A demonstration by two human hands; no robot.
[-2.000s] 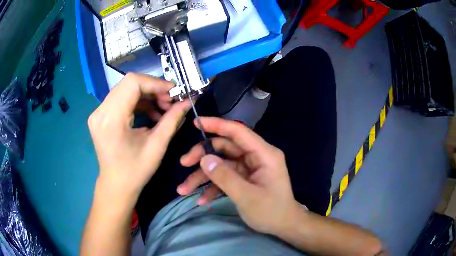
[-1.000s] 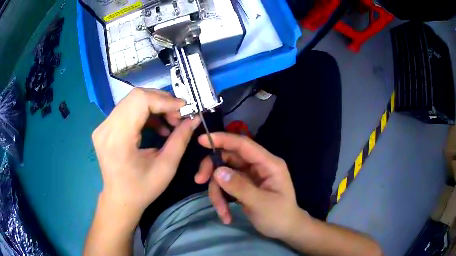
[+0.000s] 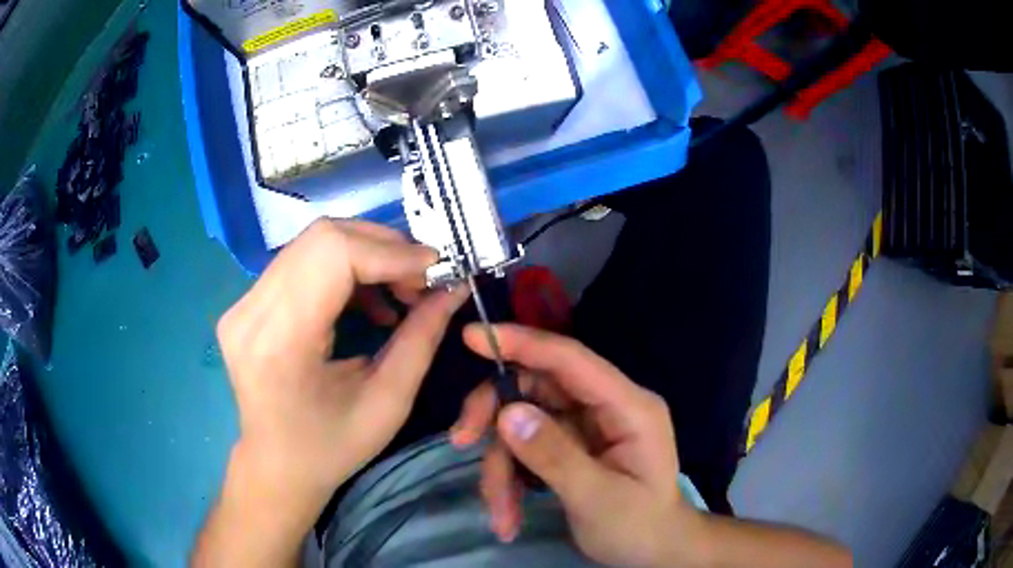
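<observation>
The silver-white machine housing (image 3: 306,122) lies in the blue tray (image 3: 589,169). Its narrow metal arm (image 3: 472,194) sticks out over the tray's near edge, below a mounting plate (image 3: 411,33) with small screws. My left hand (image 3: 333,322) pinches the left side of the arm's near end between thumb and forefinger; any tiny part there is hidden by the fingertips. My right hand (image 3: 589,438) holds a slim screwdriver (image 3: 508,383) by its short dark handle. The screwdriver's thin shaft points up to the arm's end, where the tip is too small to tell.
Small flat black parts (image 3: 89,183) and clear plastic bags (image 3: 28,266) lie on the green mat at the left. A black crate (image 3: 944,178), a red stool (image 3: 778,44) and yellow-black floor tape (image 3: 816,333) are at the right. My legs are below the arm.
The machine, tray and both hands appear lower and further right in the picture. The left hand still pinches the arm's end and the right hand still holds the screwdriver there.
</observation>
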